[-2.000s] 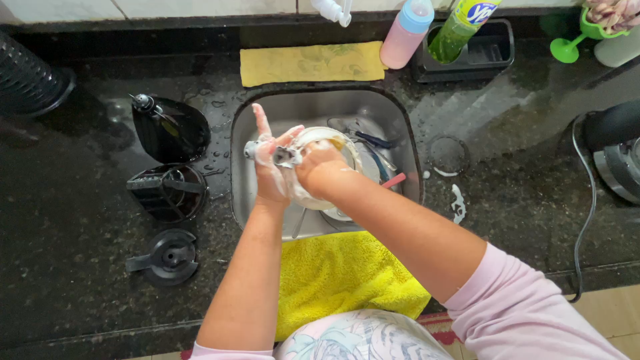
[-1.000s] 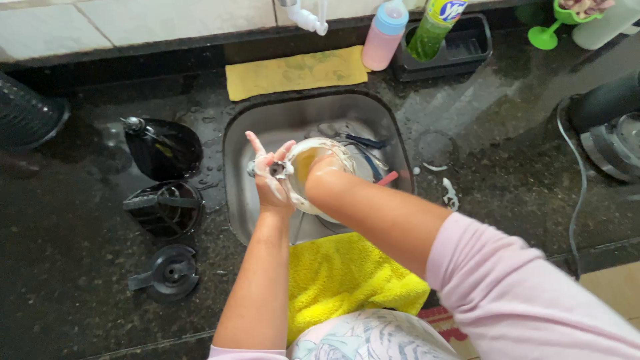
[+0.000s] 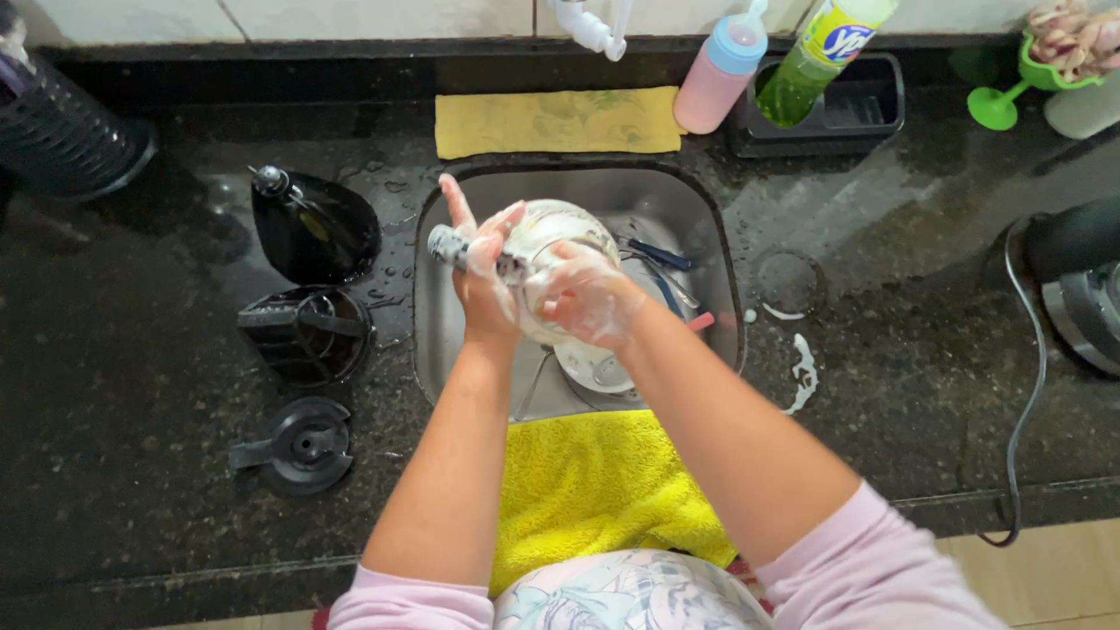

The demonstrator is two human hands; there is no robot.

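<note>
Above the metal sink (image 3: 455,367), my left hand (image 3: 484,262) is closed around a small soapy metal-and-dark cylindrical thing (image 3: 448,247), whose exact kind I cannot tell. My right hand (image 3: 584,293), covered in foam, touches its inner end; whether it grips anything is hidden. Beneath and behind both hands lies a round pale, soapy dish (image 3: 564,220). Blue-handled cutlery (image 3: 661,255), a pink handle (image 3: 700,322) and a white plate (image 3: 595,367) rest in the sink. A yellow towel (image 3: 604,490) hangs over its front edge.
Left of the sink are a black pot (image 3: 315,226), a black filter holder (image 3: 306,334) and a black lid (image 3: 308,444). Behind stand a folded yellow cloth (image 3: 557,122), a baby bottle (image 3: 719,70) and green detergent (image 3: 809,74). A cord (image 3: 1024,394) runs at right.
My right hand has come out of the round dish and turned so its palm side shows, close to my left hand. My left hand still holds the small cylindrical thing.
</note>
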